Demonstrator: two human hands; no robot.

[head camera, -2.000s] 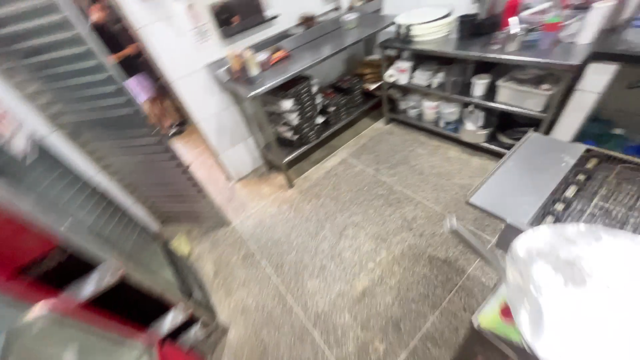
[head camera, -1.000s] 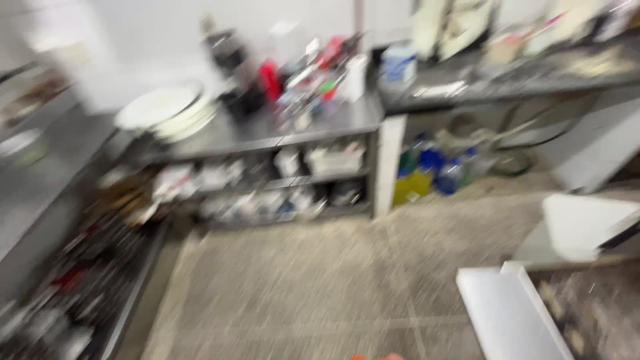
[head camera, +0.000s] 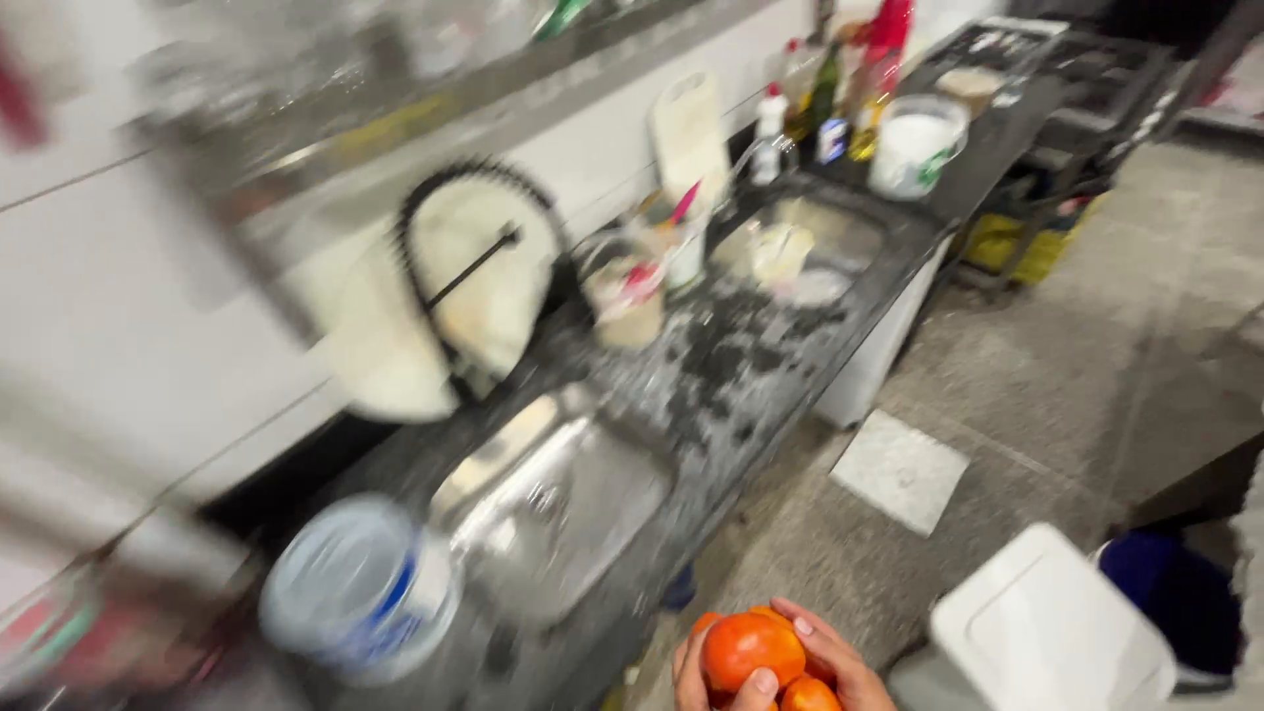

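Observation:
Several orange-red tomatoes point(head camera: 753, 652) are cupped between my two hands at the bottom of the head view. My left hand point(head camera: 693, 673) wraps their left side, and a thumb lies across the front. Around their right side curl the fingers of my right hand point(head camera: 837, 660). The hands are over the floor, beside the front edge of a dark, wet stone counter point(head camera: 731, 395). A steel sink point(head camera: 578, 504) with a black spring-hose faucet point(head camera: 403, 232) lies up and left of them.
A plastic bucket point(head camera: 360, 592) stands left of the near sink. Farther along are a tub with utensils point(head camera: 624, 296), a second sink point(head camera: 839, 232), bottles point(head camera: 770, 133) and a white bucket point(head camera: 916, 148). A white bin lid point(head camera: 1057, 622) is at lower right; a loose tile point(head camera: 899, 472) lies on the floor.
The view has swung from the steel shelves and floor to the sink counter. Both hands with the tomatoes are now in sight; only a blurred orange bit showed at the lower edge one second ago.

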